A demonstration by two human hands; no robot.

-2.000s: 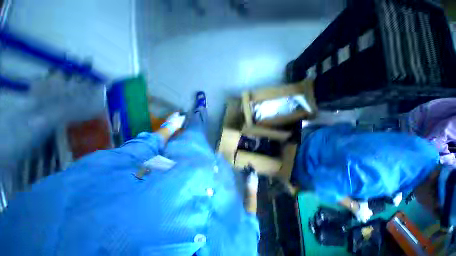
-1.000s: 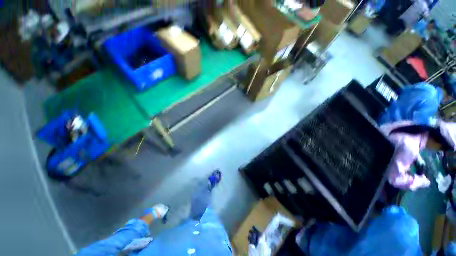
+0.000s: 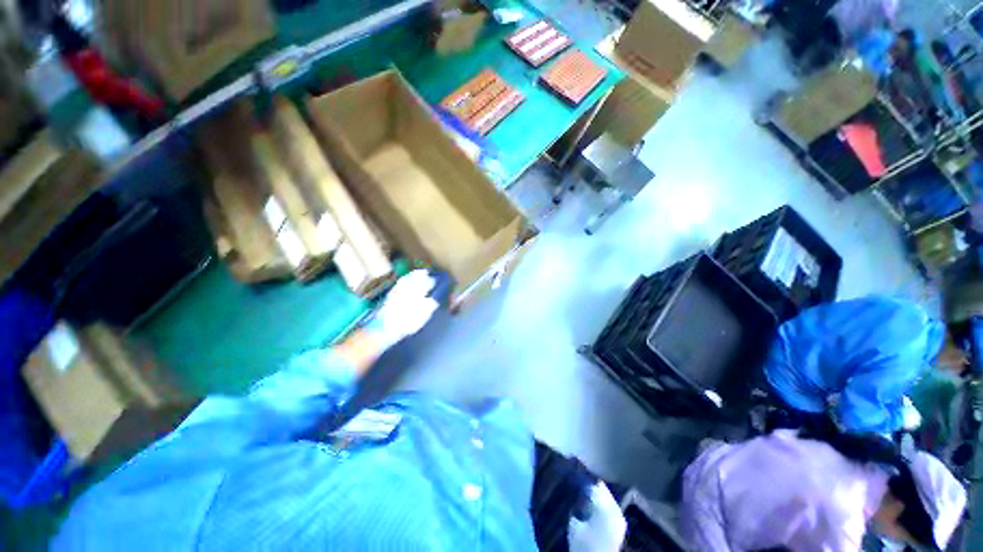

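Observation:
My left hand point(image 3: 407, 306), in a white glove with dark fingertips, is at the near end of the green bench. It is beside the lower corner of a large open carton point(image 3: 415, 189), which looks empty. Whether the fingers touch or grip the carton is too blurred to tell. Several long narrow cartons point(image 3: 313, 205) with white labels lie side by side left of it, their near ends close to my hand. My right hand is not seen; a white shape at the bottom edge cannot be made out.
Orange-brown fixture boards point(image 3: 572, 77) lie on the bench's far part. A smaller carton point(image 3: 92, 383) and blue bin point(image 3: 27, 453) are at left. Black crates point(image 3: 684, 334) stand on the grey floor at right. People in blue point(image 3: 857, 356) and lilac point(image 3: 787, 496) smocks are at lower right.
The view has moved along the aisle to the bench with the cartons. My left hand has risen from low over the floor to beside the large open carton. My right hand has left view.

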